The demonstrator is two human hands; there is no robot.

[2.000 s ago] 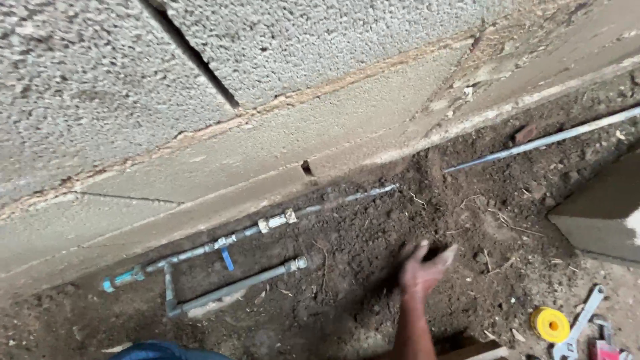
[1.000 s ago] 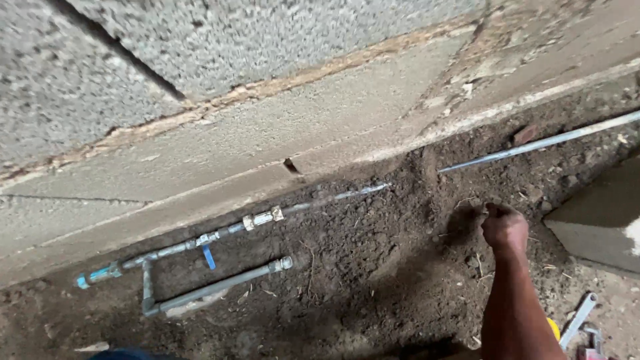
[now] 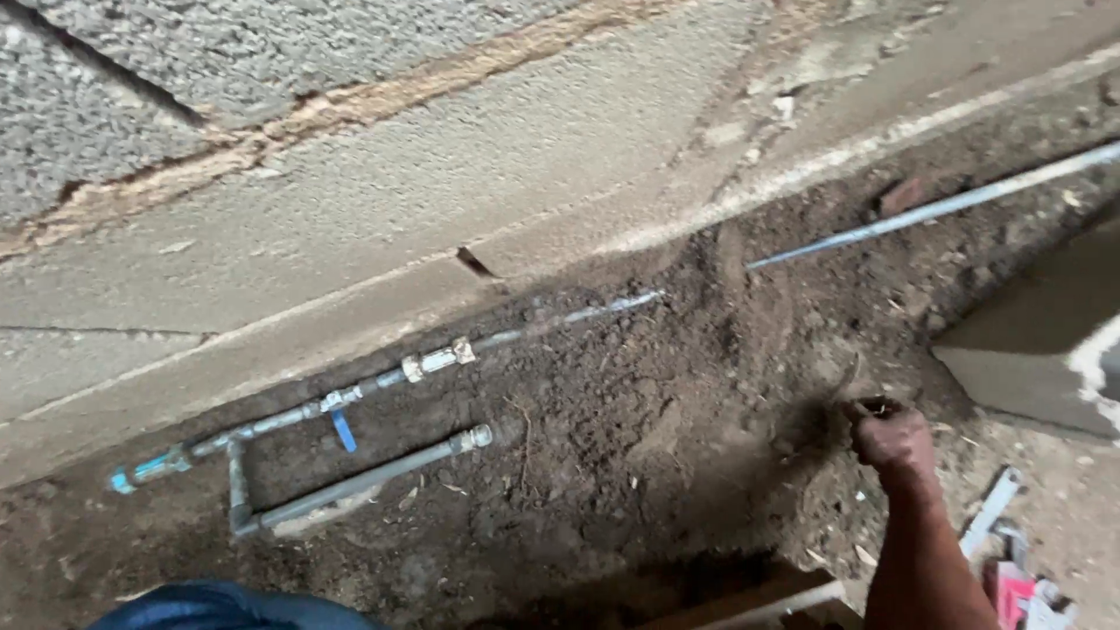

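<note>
My right hand (image 3: 892, 433) is at the right, just above the soil, with its fingers curled in. Nothing plain shows in it, though the inside of the fist is hidden. A thin curved twig or root (image 3: 850, 374) lies near its fingertips. My left hand is out of view. Left of my right hand is loose dark soil (image 3: 612, 411). Along the wall's foot runs a grey pipe (image 3: 280, 420) with a blue-handled valve (image 3: 343, 429) and a pale union fitting (image 3: 437, 360). A lower branch pipe (image 3: 359, 477) ends in a fitting. A separate pipe (image 3: 962, 201) slants to the upper right.
A concrete block wall (image 3: 490, 157) fills the top. A concrete block (image 3: 1024, 376) stands at the right edge. Below it lie an adjustable wrench (image 3: 990, 512) and a red tool (image 3: 1011, 595). A board (image 3: 761, 608) lies at the bottom, and blue cloth (image 3: 227, 608) shows at bottom left.
My right hand was spread over the soil two seconds ago; it has moved right and its fingers have curled in. The yellow tape roll near the wrench is no longer in sight.
</note>
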